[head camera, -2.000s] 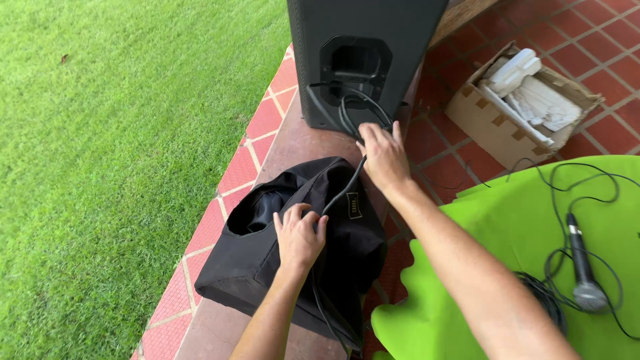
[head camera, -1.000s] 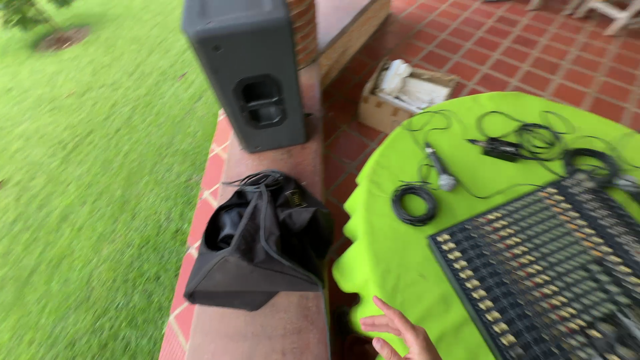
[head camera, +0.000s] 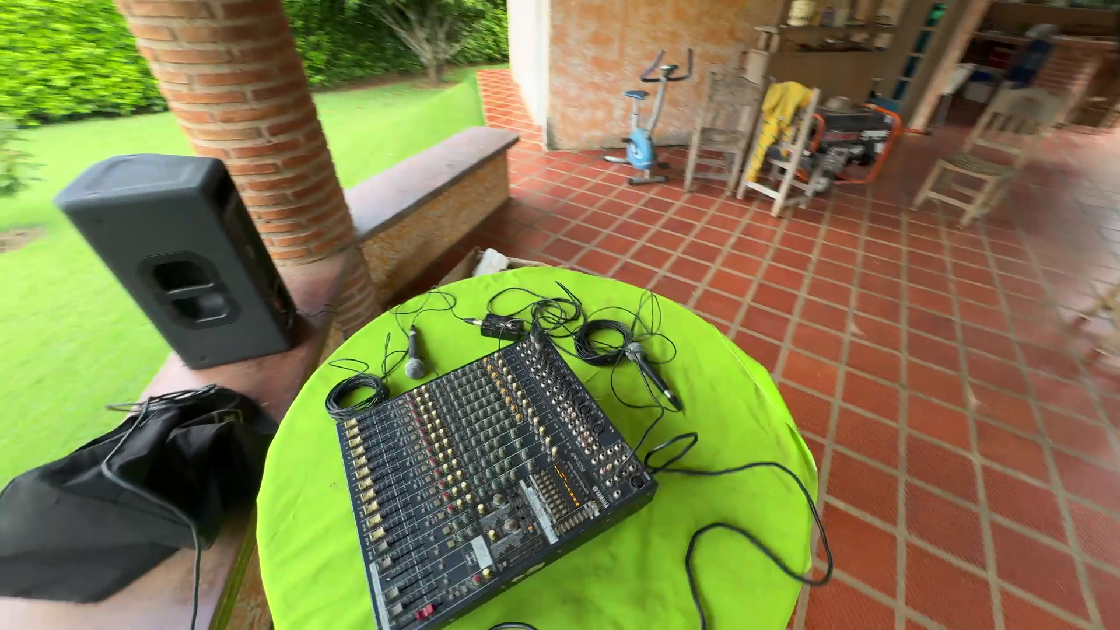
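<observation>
Neither of my hands is in view. A Yamaha audio mixing console (head camera: 490, 472) lies on a round table with a lime-green cloth (head camera: 306, 490). Behind it are a wired microphone (head camera: 415, 354), a coiled black cable (head camera: 356, 395), a small black box (head camera: 502, 327) among cables and a second cable coil (head camera: 603, 341). Another microphone (head camera: 652, 374) lies to the right of these. A black loudspeaker (head camera: 188, 262) stands upright on the low wall at left. Nearer on that wall lies a black fabric cover (head camera: 131, 499) with a black cable (head camera: 144, 477) over it.
A brick column (head camera: 245, 122) rises behind the loudspeaker. A partly hidden box (head camera: 468, 267) sits beyond the table. Farther back on the tiled floor (head camera: 875, 420) are an exercise bike (head camera: 643, 131), wooden chairs (head camera: 719, 131) and an orange-framed generator (head camera: 853, 144). A loose cable (head camera: 770, 542) hangs at the table's right edge.
Both hands, earlier on the cable and the cover, have left the view; one was still seen near the table a second ago. The view has swung right and up toward the patio.
</observation>
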